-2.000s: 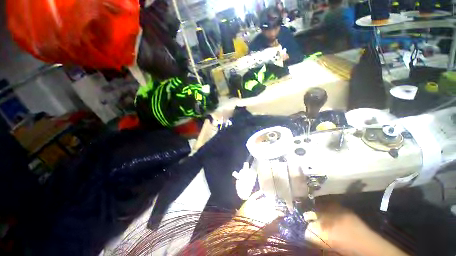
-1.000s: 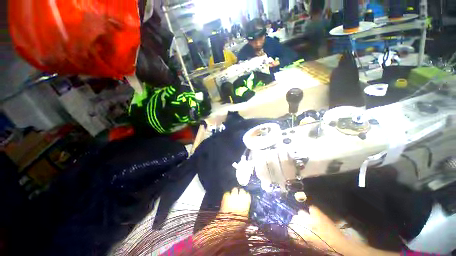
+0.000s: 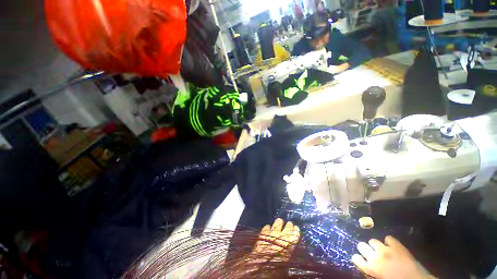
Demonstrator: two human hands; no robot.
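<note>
A dark glittery fabric [image 3: 327, 235] lies under the left end of the white sewing machine [image 3: 403, 169], its specks shining blue-white. My left hand [image 3: 278, 238] lies on the cloth at the left edge of the glittery part, fingers pointing forward and slightly spread. My right hand [image 3: 388, 259] rests on the cloth at the right of the glittery part, fingers bent. Strands of hair partly cover my left hand. The needle and presser foot are hard to make out in the glare. Plain dark cloth [image 3: 261, 177] lies left of the machine head.
Dark cloth [image 3: 136, 201] is heaped at the left. A red-orange bag [image 3: 120, 35] hangs upper left above a black bundle with green stripes [image 3: 210, 111]. A person [image 3: 327, 43] sits at a machine opposite. A dark knob [image 3: 373, 101] stands behind the arm. Thread cones [image 3: 433, 11] stand upper right.
My hands have moved farther apart, with more glittery fabric showing between them than two seconds ago. The camera view has swung, shifting the scene right since the last frame.
</note>
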